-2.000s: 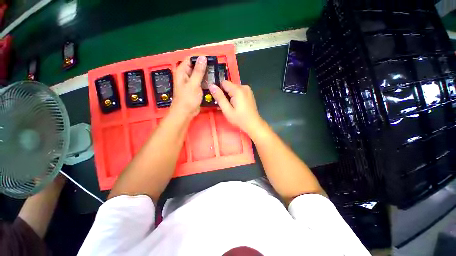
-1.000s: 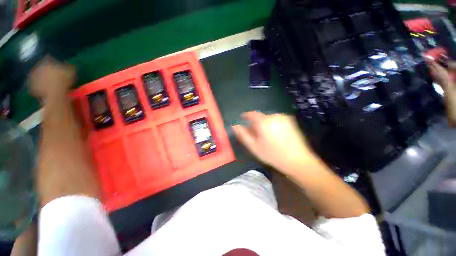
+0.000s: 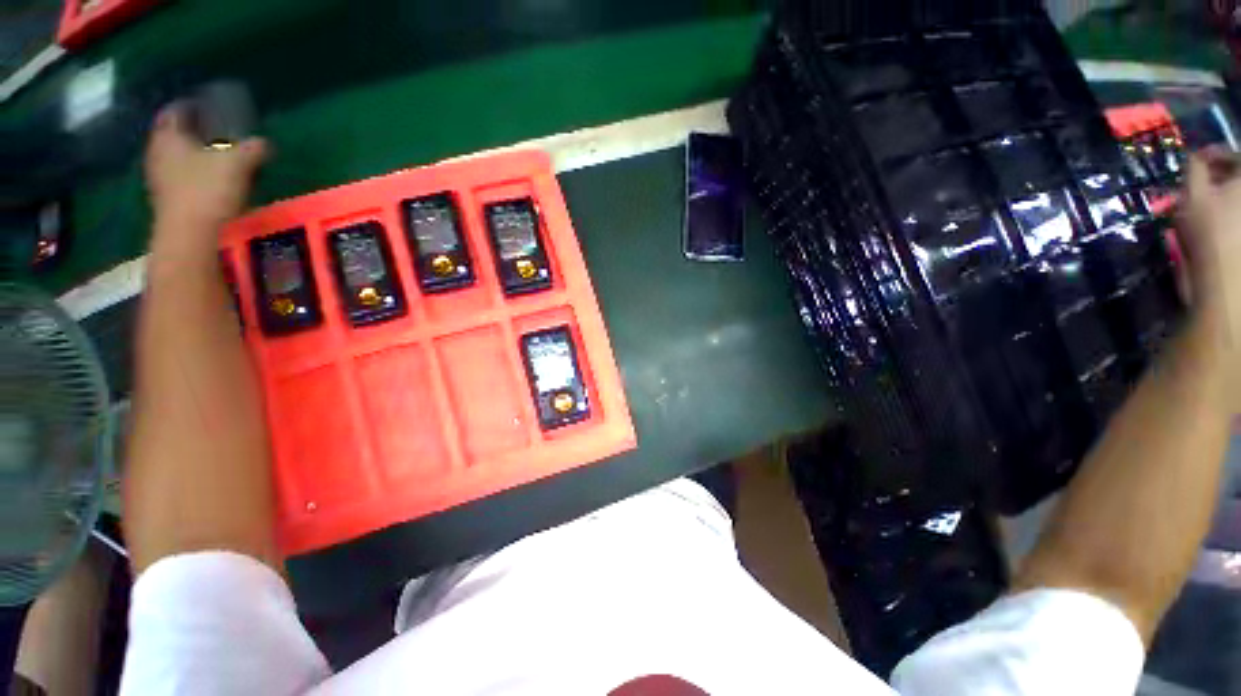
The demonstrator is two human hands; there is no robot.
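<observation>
The red tray lies on the bench. Several black handheld devices with orange-yellow buttons fill upper-row pockets. One more device, its screen bright, sits in the lower right pocket. My left hand is over the green belt at upper left, shut on a blurred dark device; my forearm covers the tray's left end. My right hand is at the far right edge, beyond the black tray stack, blurred; what it holds cannot be told.
Glossy black blister trays stand tall at right. A smartphone lies between them and the red tray. A desk fan is at left. The green belt runs behind, with a device at far left. Another red tray shows beyond the stack.
Both hands have left the tray's upper right pockets. My left hand moved left over the belt, now with a device; my right reached far right. A device now sits lower right. The view shifted.
</observation>
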